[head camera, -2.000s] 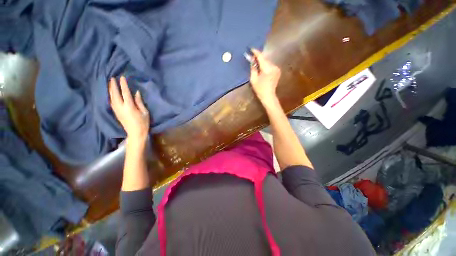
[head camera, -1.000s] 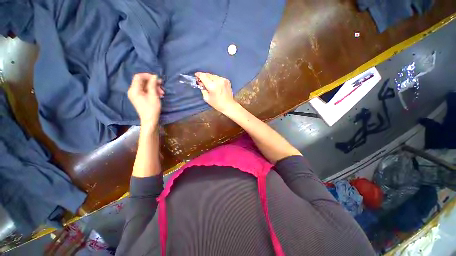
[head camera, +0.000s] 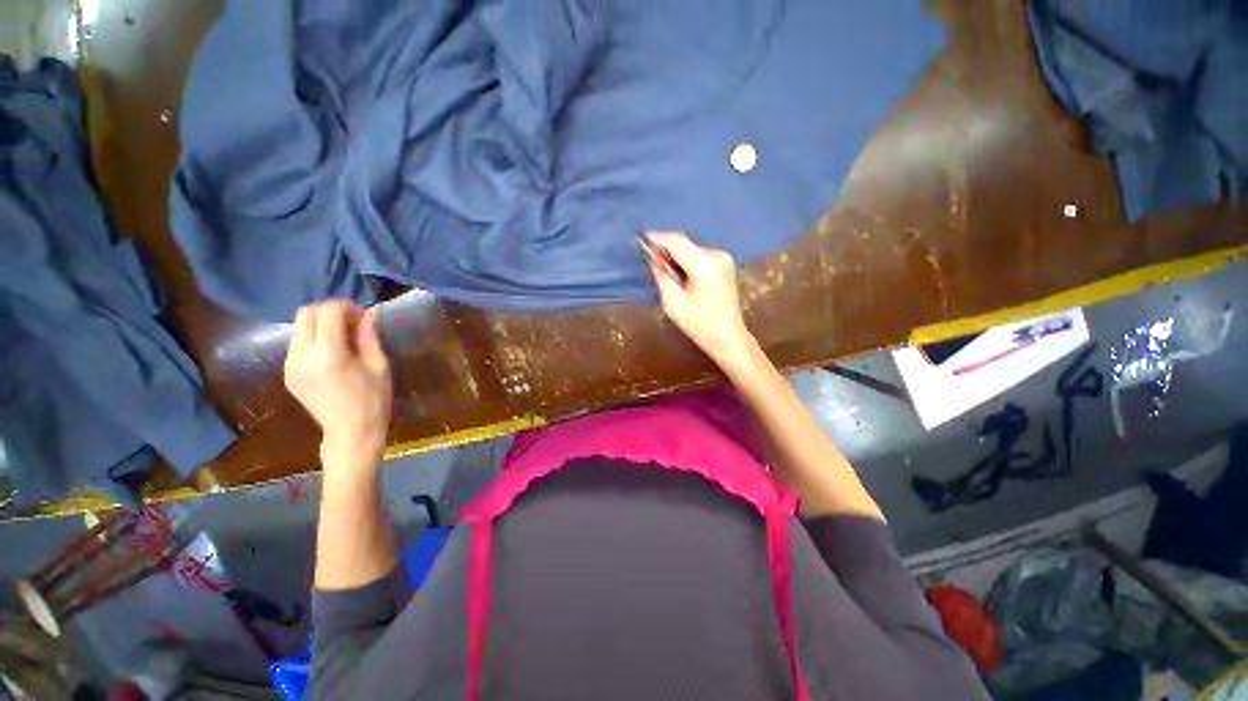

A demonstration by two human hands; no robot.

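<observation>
A blue-grey jacket (head camera: 616, 164) lies spread on the brown table, its near edge close to the table's front edge. A pale round button (head camera: 742, 158) shows on its right part. My right hand (head camera: 695, 285) is at the jacket's near edge, closed around thread snips (head camera: 663, 258); only their thin dark part shows. My left hand (head camera: 337, 359) is at the jacket's lower left edge, over the table, with fingers bent together. Whether it pinches a thread or cloth cannot be seen.
More blue-grey cloth lies at the left (head camera: 96, 301) and the upper right (head camera: 1163, 96). The brown table (head camera: 931, 260) has yellow edging. Beyond it are a white card (head camera: 992, 367), a grey floor and, at lower right, plastic bags and cloth.
The view has turned and shifted. My left hand has moved off the cloth to its lower left edge. My right hand has moved from the right front edge to the middle near edge, still holding the snips.
</observation>
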